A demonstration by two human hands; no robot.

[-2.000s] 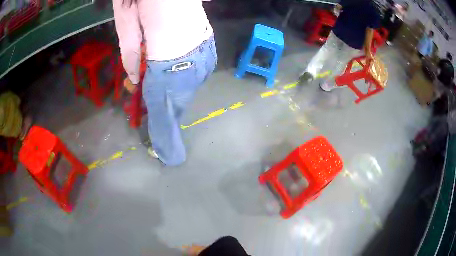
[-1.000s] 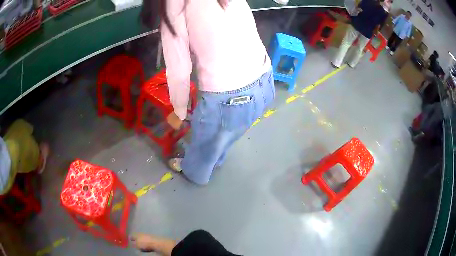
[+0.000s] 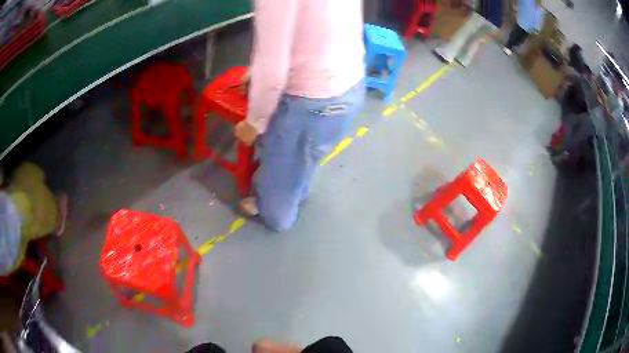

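Observation:
A red plastic stool (image 3: 141, 251) stands upright nearest to me at the lower left, on the grey floor. Part of my right hand or wrist (image 3: 272, 347) shows blurred at the bottom edge, beside a dark sleeve. It is cut off, so its fingers and anything in it are hidden. Another dark sleeve end (image 3: 207, 348) shows to its left, but my left hand is not seen. A shiny, partly clear, blurred thing (image 3: 41, 327) is at the lower left edge; what it is I cannot tell.
A person in a pink top (image 3: 307, 48) stands ahead beside red stools (image 3: 227, 93). Another red stool (image 3: 483, 186) is at the right, a blue stool (image 3: 383, 49) behind. A green bench (image 3: 131, 41) runs along the left. A seated person (image 3: 31, 207) is at the left edge.
My right hand, earlier extended near the front red stool, is now mostly below the frame. The shiny thing has appeared at the lower left. The view has shifted, and the far people have moved.

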